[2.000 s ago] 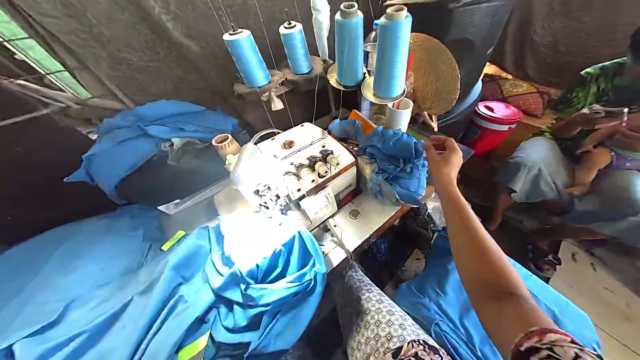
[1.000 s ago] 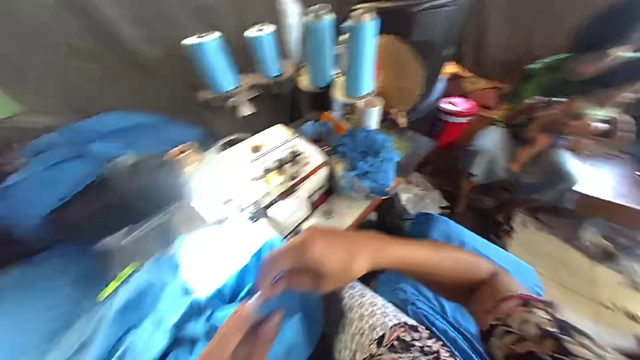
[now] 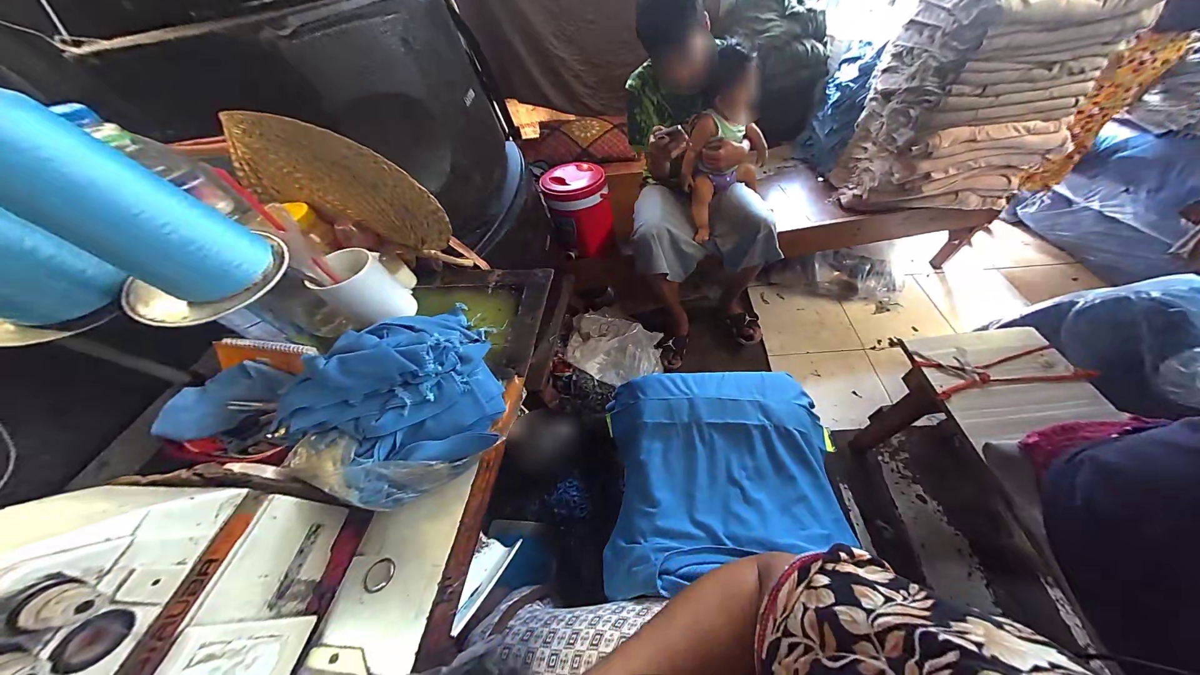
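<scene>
Neither of my hands shows; only my bare upper arm and a floral sleeve (image 3: 900, 609) enter at the bottom edge, and the rest of the arm is cut off by the frame. Just beyond the arm, blue fabric (image 3: 722, 469) lies draped over a support that it hides. To the left, a crumpled heap of blue cloth pieces (image 3: 394, 384) with frayed edges rests partly on a clear plastic bag at the sewing table. Part of a white sewing machine (image 3: 187, 562) fills the lower left corner. Large cones of blue thread (image 3: 141, 197) stand at the upper left.
A white mug (image 3: 364, 289) and a woven fan (image 3: 328, 183) are behind the cloth heap. A red drink cooler (image 3: 576, 211) stands beside a seated person holding a small child. Folded fabric is stacked on a wooden bench (image 3: 872, 225). At right is a board tied with red cord (image 3: 980, 378).
The view has swung right and down. My hands, seen close together near the blue fabric by the machine a second ago, are out of the frame.
</scene>
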